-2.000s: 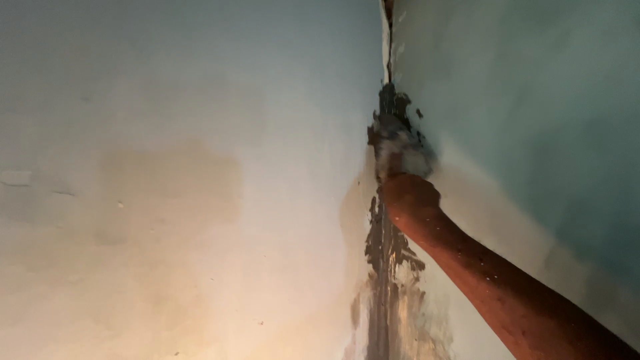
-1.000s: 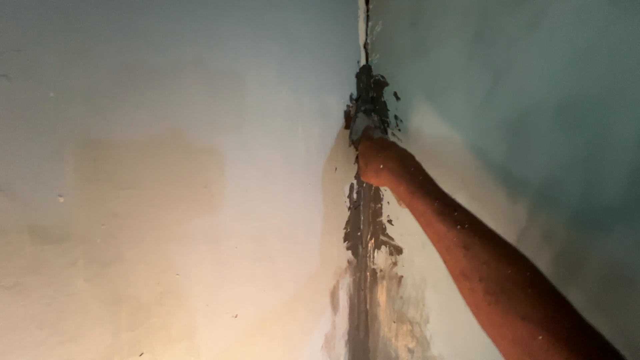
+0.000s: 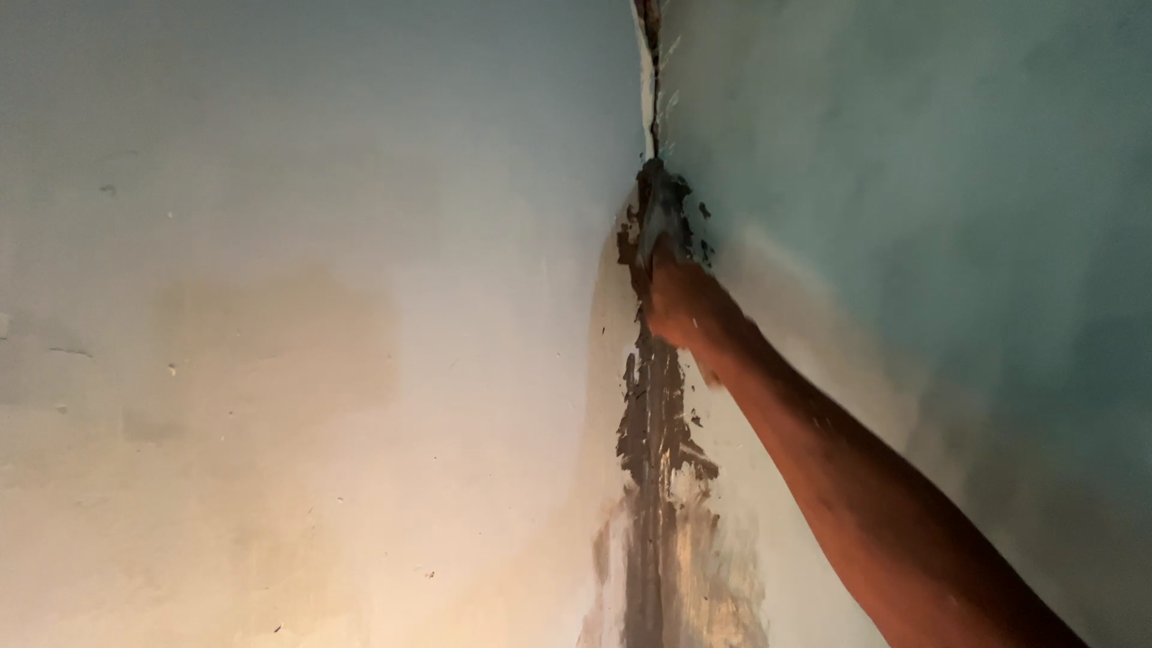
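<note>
My right hand (image 3: 688,301) reaches in from the lower right to the inside corner between two walls. Its fingers are closed around a grey flat-bladed tool (image 3: 664,220), probably a putty knife or small trowel; the grip hides its handle. The blade lies against dark wet mortar (image 3: 655,396) smeared down the corner, near the upper end of the smear. Ragged mortar edges spread onto both walls. My left hand is out of view.
Above the mortar, an open crack (image 3: 655,99) with a pale, broken plaster edge runs up the corner. The left wall (image 3: 270,342) has damp-looking patches and small chips. A greenish wall (image 3: 936,180) stands at right.
My right hand has moved a little up the corner, with the tool nearer the top of the mortar. The blade, blurred two seconds ago, now shows narrower.
</note>
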